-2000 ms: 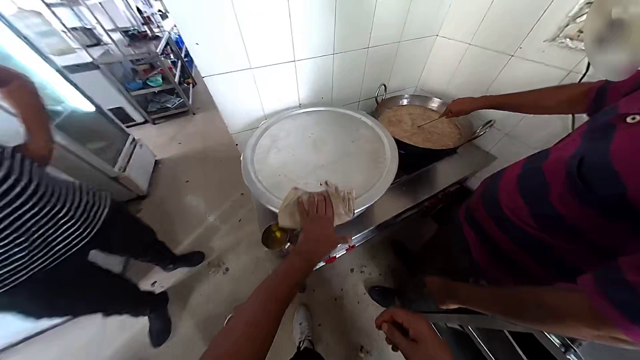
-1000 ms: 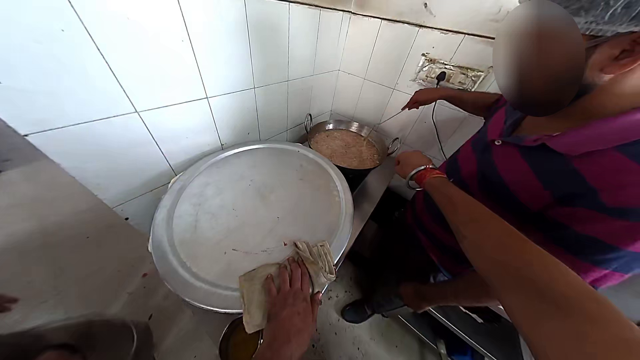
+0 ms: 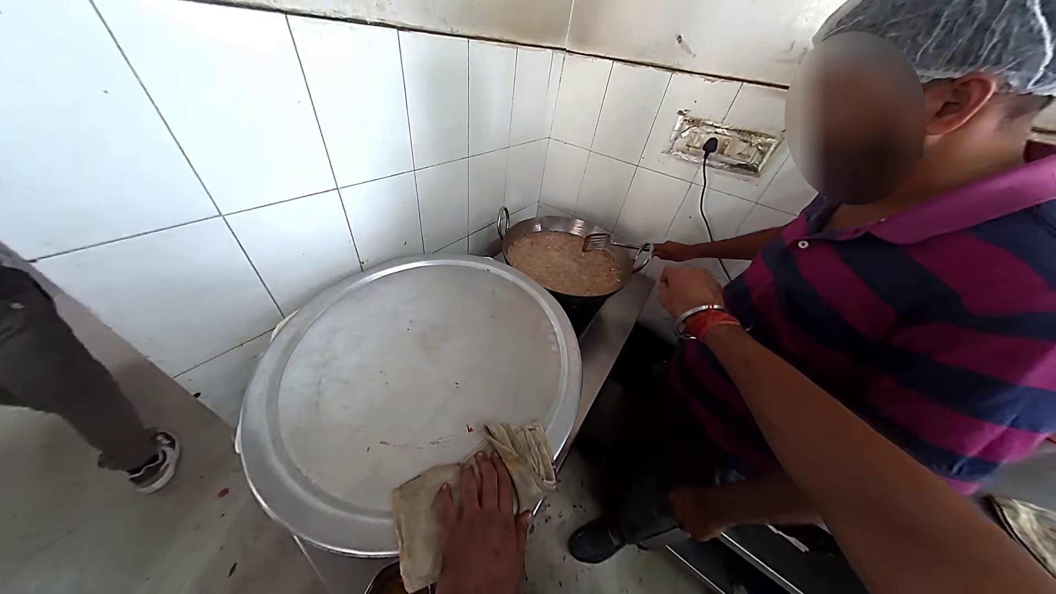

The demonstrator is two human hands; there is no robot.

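A large round metal lid (image 3: 421,363) with a raised rim lies in the middle of the view. My left hand (image 3: 485,528) is on a folded beige cloth (image 3: 425,503) at the lid's near right edge, pressing it down. A small reddish bit lies just beyond the cloth. My right arm, with a metal bangle and red thread at the wrist, reaches in from the lower right. My right hand (image 3: 689,290) has its fingers curled, near the co-worker's hand; no object shows in it. Beyond the lid, a metal kadai (image 3: 565,260) holds a light brown, bubbling mass and a slotted spatula (image 3: 597,242).
A co-worker in a striped shirt (image 3: 891,330) and hair net stands at the right, one hand on the spatula. Tiled walls (image 3: 371,214) meet behind the kadai; a plug and cord hang from a socket (image 3: 726,144). Another person's leg (image 3: 66,363) is at left.
My right hand has come up from low in the view to beside the co-worker's hand. My left hand stays on the cloth. The view has turned and moved closer to the lid.
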